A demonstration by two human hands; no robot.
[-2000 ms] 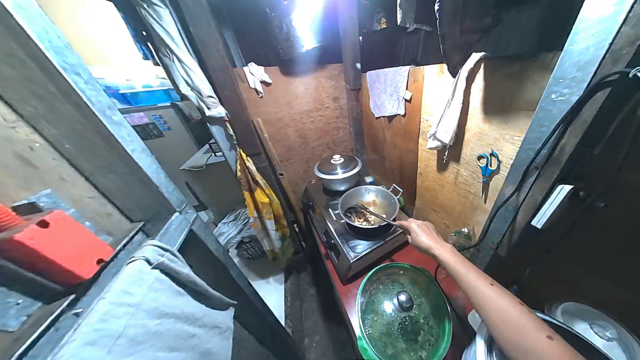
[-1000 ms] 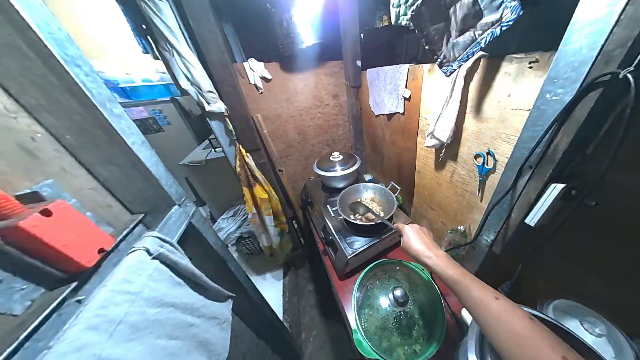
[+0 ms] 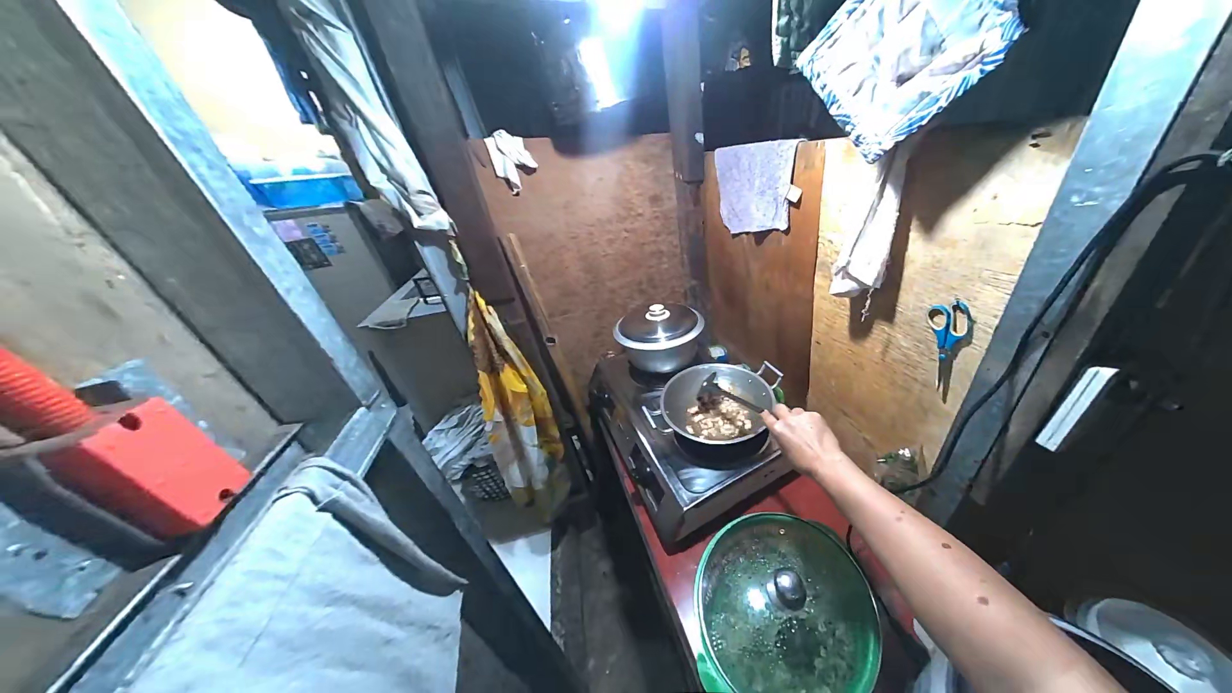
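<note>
My right hand (image 3: 801,435) grips the handle of a dark cooking spatula (image 3: 733,393), whose head rests among browned food pieces (image 3: 720,420) in a two-handled metal wok (image 3: 680,387). The wok sits on the near burner of a gas stove (image 3: 685,505). Behind it, on the far burner, stands a lidded metal pot (image 3: 658,337). In front of the stove, a glass lid with a green rim (image 3: 787,602) covers a green container of leafy greens on the red table (image 3: 674,575). My left hand is out of view.
Blue-handled scissors (image 3: 948,332) hang on the plywood wall at right, near cloths (image 3: 756,188) and a black cable (image 3: 1044,332). A metal frame with a draped grey cloth (image 3: 308,587) and a red plastic object (image 3: 149,467) stand at left. More lidded cookware (image 3: 1160,645) is at lower right.
The spatula has shifted within the wok, and its head is now toward the wok's far side. My right hand stays on its handle. A patterned cloth at upper right shows more fully.
</note>
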